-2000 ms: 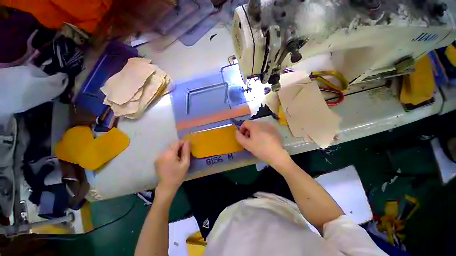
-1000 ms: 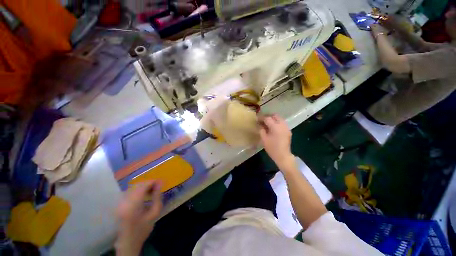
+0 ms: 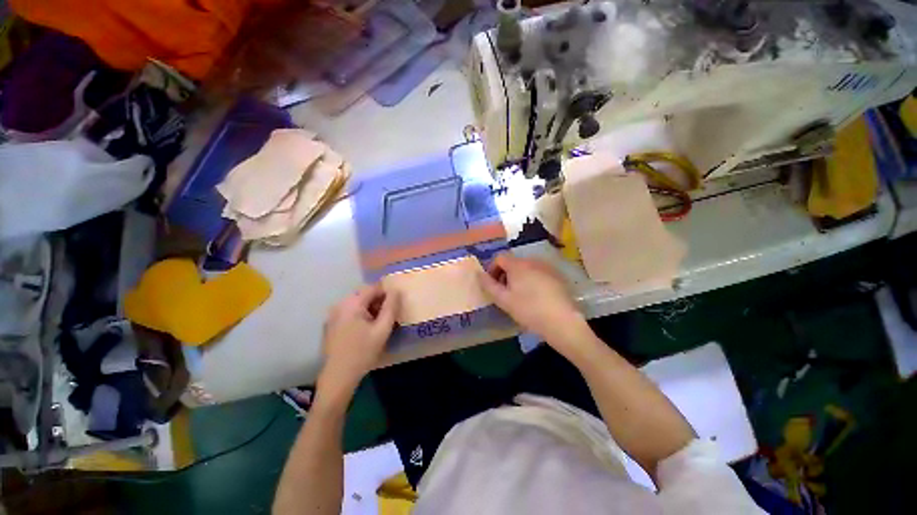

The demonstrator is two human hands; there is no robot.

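Observation:
A beige fabric piece (image 3: 438,291) lies on the lower part of the blue plastic template (image 3: 377,208), below its orange-brown strip. My left hand (image 3: 360,324) pinches its left end. My right hand (image 3: 527,289) pinches its right end. Whether a yellow piece lies under it is hidden. Black handwriting shows on the template below the piece. The template's slotted upper part lies left of the lit needle area (image 3: 520,194). More beige pieces (image 3: 615,223) lie right of the needle, and a beige stack (image 3: 279,185) lies left of the template.
The sewing machine head (image 3: 694,75) spans the upper right. Yellow and red scissor-like handles (image 3: 664,181) lie under its arm. Yellow pieces (image 3: 197,299) lie at the table's left. Clear plastic sheets (image 3: 377,50) lie behind. Dark garments and orange cloth (image 3: 141,30) are heaped at left.
The view swung right and came back. My right hand reached to the beige pieces beside the needle. A beige piece now lies where the yellow one showed, and both hands are on it.

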